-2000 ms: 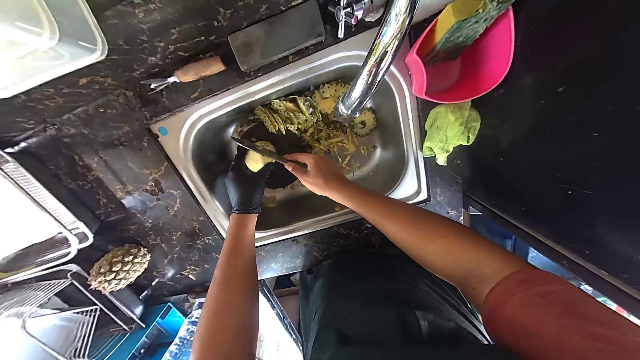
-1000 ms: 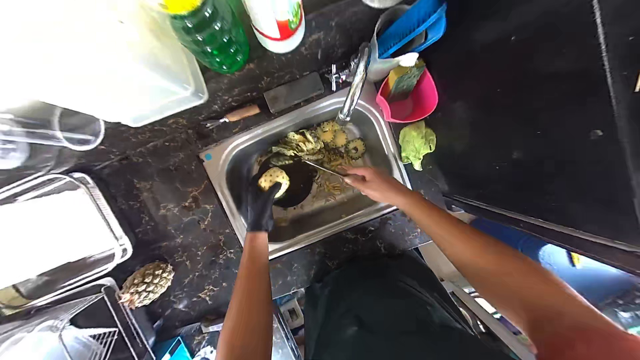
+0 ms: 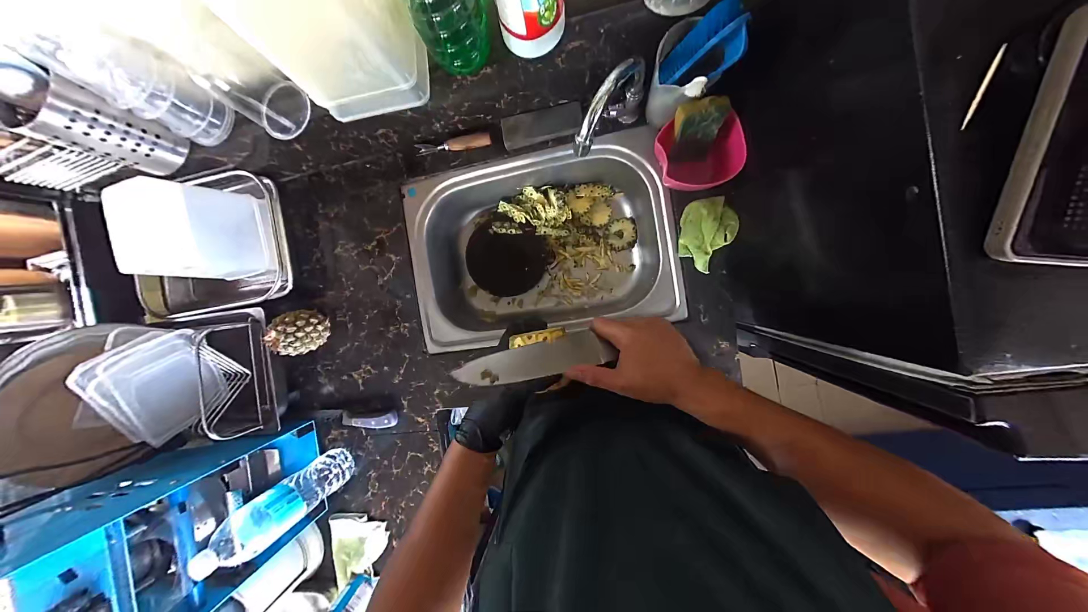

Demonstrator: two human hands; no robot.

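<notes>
My right hand (image 3: 648,361), bare, is closed on a broad kitchen knife (image 3: 531,359), its blade lying flat across the view at the sink's near edge. Behind the blade a piece of pineapple (image 3: 537,337) shows, held in my left hand (image 3: 497,416), which wears a black glove and is mostly hidden by the knife. In the steel sink (image 3: 432,289) lie pineapple peelings (image 3: 544,208), cut ends and thin strips, next to a round black item (image 3: 507,257). A pineapple (image 3: 297,332) rests on the counter to the left.
A cleaver (image 3: 541,126) and a wooden-handled tool (image 3: 467,142) lie behind the sink, near the faucet (image 3: 608,98). At right are a pink container (image 3: 710,166) with a sponge and a green cloth (image 3: 707,231). Another knife (image 3: 371,419) lies at left, by a blue rack (image 3: 161,510).
Both hands have moved from over the sink basin to its near edge, close to my body, with the knife and the pineapple piece. The view has shifted widely.
</notes>
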